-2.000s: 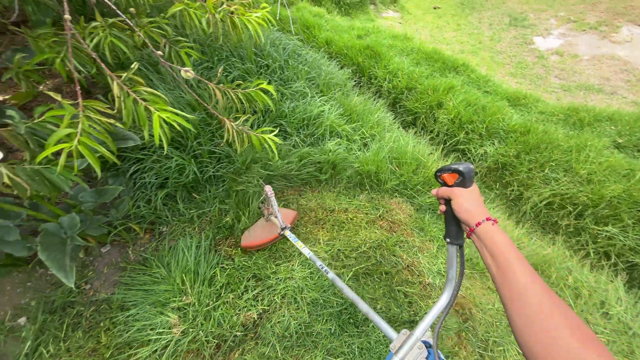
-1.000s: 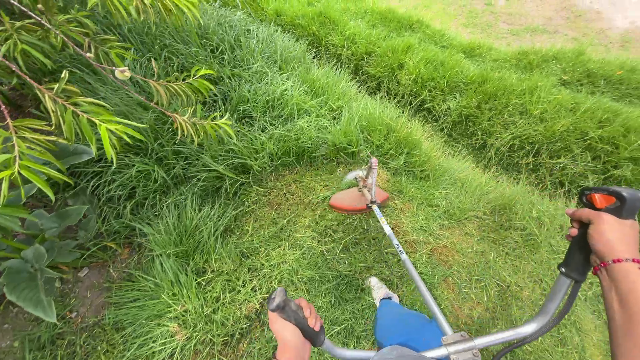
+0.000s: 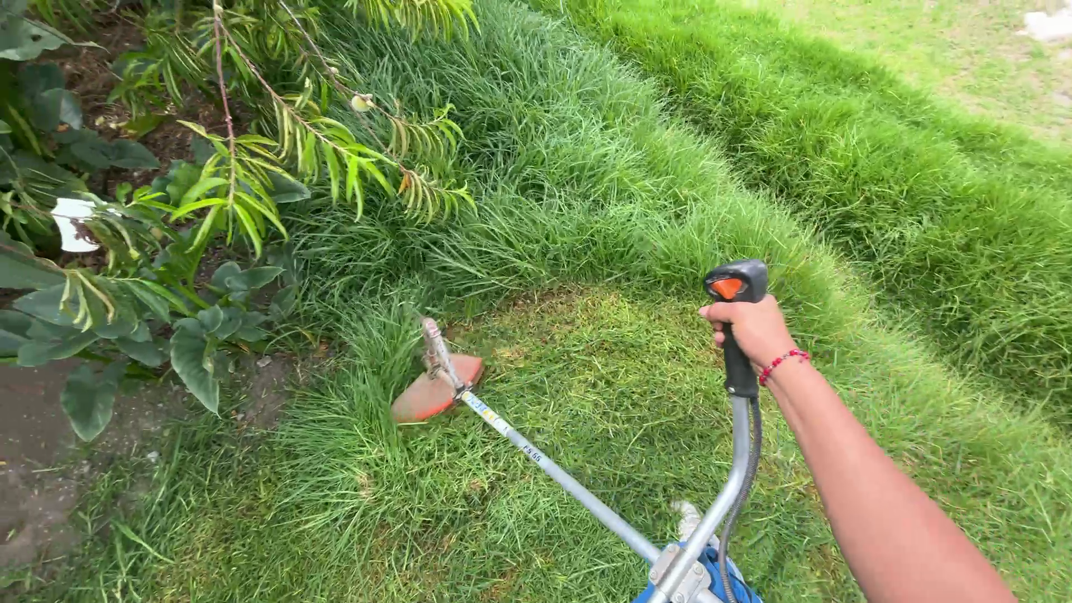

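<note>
My right hand (image 3: 754,331), with a red beaded bracelet at the wrist, is closed around the black control grip (image 3: 739,360) of a brush cutter. The grip has an orange switch and tops a bent metal handlebar (image 3: 730,494) with a cable beside it. From the handlebar clamp, the metal shaft (image 3: 569,486) runs up and left to the cutting head, whose orange guard (image 3: 437,389) lies low at the edge of a tall grass clump (image 3: 343,444). My left hand is out of view.
Peach-like branches (image 3: 327,142) with narrow leaves and a small fruit overhang the upper left. Broad-leaved plants (image 3: 197,360) grow beside bare soil (image 3: 50,452). Short cut grass (image 3: 603,377) surrounds the shaft; tall grass (image 3: 536,151) stands beyond. A shoe (image 3: 687,517) shows near the handlebar.
The cutting head has swung left from the cut patch to the grass clump near the plants. My right hand has moved left with the grip. My left hand, on the other grip a second ago, has left view.
</note>
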